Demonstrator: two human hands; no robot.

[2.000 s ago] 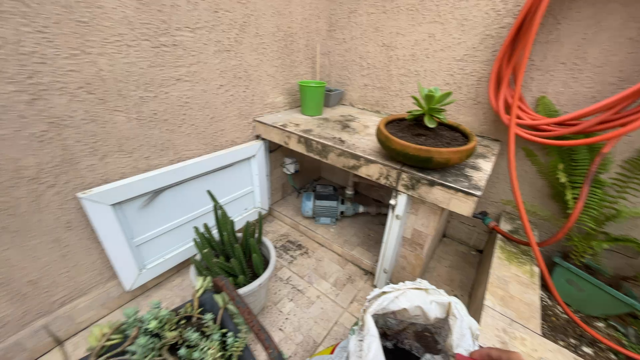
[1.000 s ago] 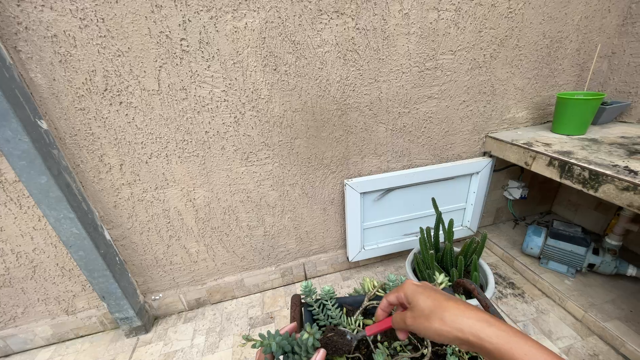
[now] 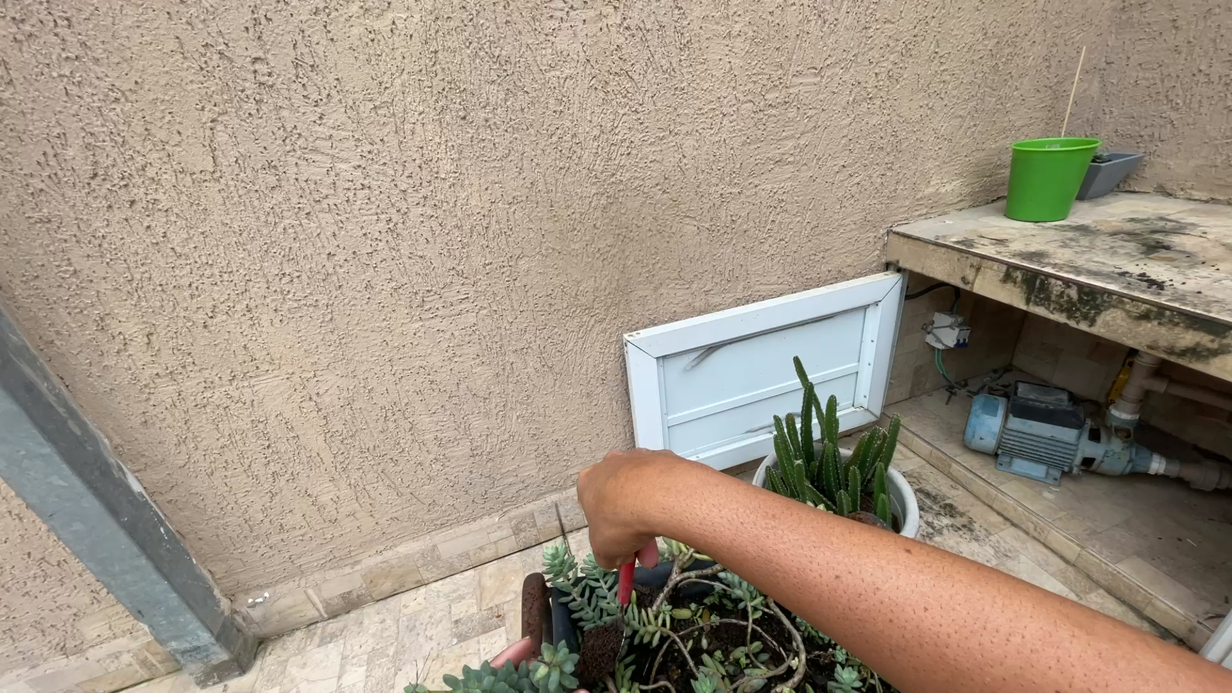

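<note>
My right hand grips the red handle of a small hand trowel, tilted down into a dark planter. Dark soil lies at the trowel's lower end, among grey-green succulents and bare curling stems. At the planter's left side, low in the view, my left hand shows only in part; its fingers are by the succulents at the rim and the rest is hidden. A brown curved handle stands at the planter's left end.
A white pot of upright cactus-like stems stands behind my right forearm. Beyond it a white panel door leans open by the wall. Under the tiled shelf sits a water pump; a green pot stands on top. A metal post rises at left.
The view has swung left since the oldest frame. My right hand, with the red-handled trowel, has moved left over the planter since one second ago, and the trowel now points more steeply down.
</note>
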